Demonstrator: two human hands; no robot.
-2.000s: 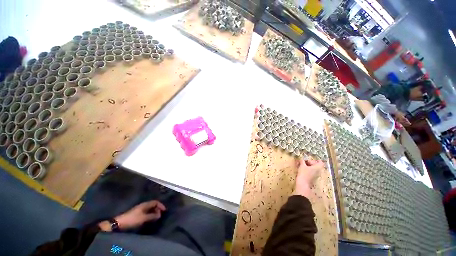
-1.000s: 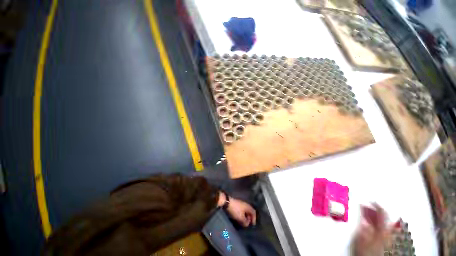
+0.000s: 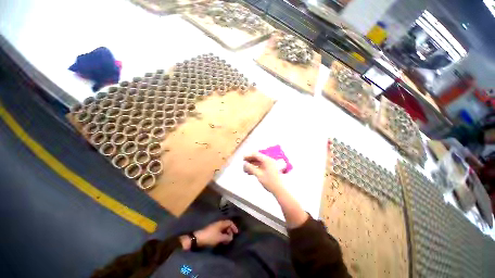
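Observation:
My right hand (image 3: 261,169) is over the white table, beside and partly in front of the pink item (image 3: 278,154). Its thumb and fingers are close together; whether they hold something small is too blurred to tell. My left hand (image 3: 218,233) is low by my lap, below the table edge, with curled fingers; its inside is hidden. Short grey-tan rings (image 3: 130,127) stand in close rows on the left wooden board (image 3: 203,146), covering its far and left parts. More rings (image 3: 361,168) stand at the far end of the right board (image 3: 358,228).
A third board densely covered with rings (image 3: 445,217) lies at far right. Boards with jumbled part heaps (image 3: 293,50) line the back. A dark blue cloth (image 3: 99,66) lies at the back left. Clear plastic bags (image 3: 455,168) are at right. A yellow floor line (image 3: 70,176) runs at left.
The view swung left, then back right. My right hand has moved from the ring rows on the right board to beside the pink item. My left hand stays low by my lap.

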